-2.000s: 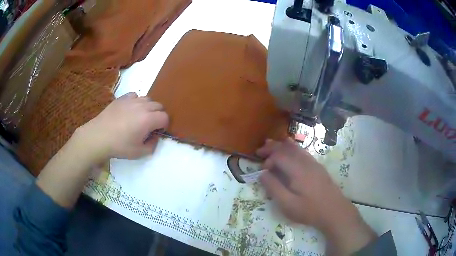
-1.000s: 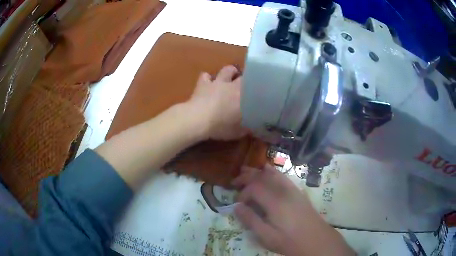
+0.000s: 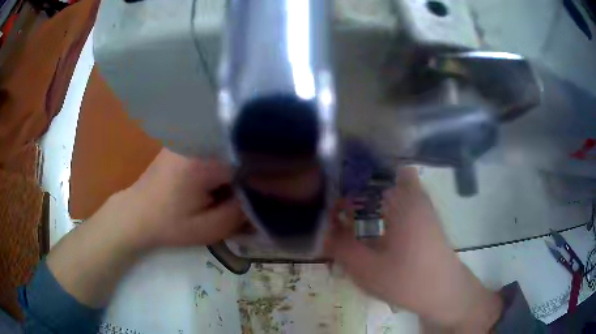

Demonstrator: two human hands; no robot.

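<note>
The brown panel [image 3: 108,147] lies on the machine bed, left of and under the white sewing machine head [image 3: 153,72]. My left hand [image 3: 186,199] is at the panel's near part with fingers bent; its fingertips are partly behind the chrome guard [image 3: 278,59]. My right hand [image 3: 392,241] is on the other side of the guard, near the needle area, with its fingertips hidden. The guard and blur hide the presser foot, the needle and what the fingers touch. A dark spring with a metal end [image 3: 369,225] stands in front of my right hand.
Spare brown pieces [image 3: 33,98] are piled at the left, with a woven-look piece [image 3: 19,228] nearer. Snips with a red handle [image 3: 575,287] lie at the right. A dark curved opening [image 3: 229,259] is in the bed below my left hand. The worn table [image 3: 157,293] is in front.
The view has moved in close over the machine head. My left hand has moved from on top of the panel to its near side by the guard. The white label strip no longer shows.
</note>
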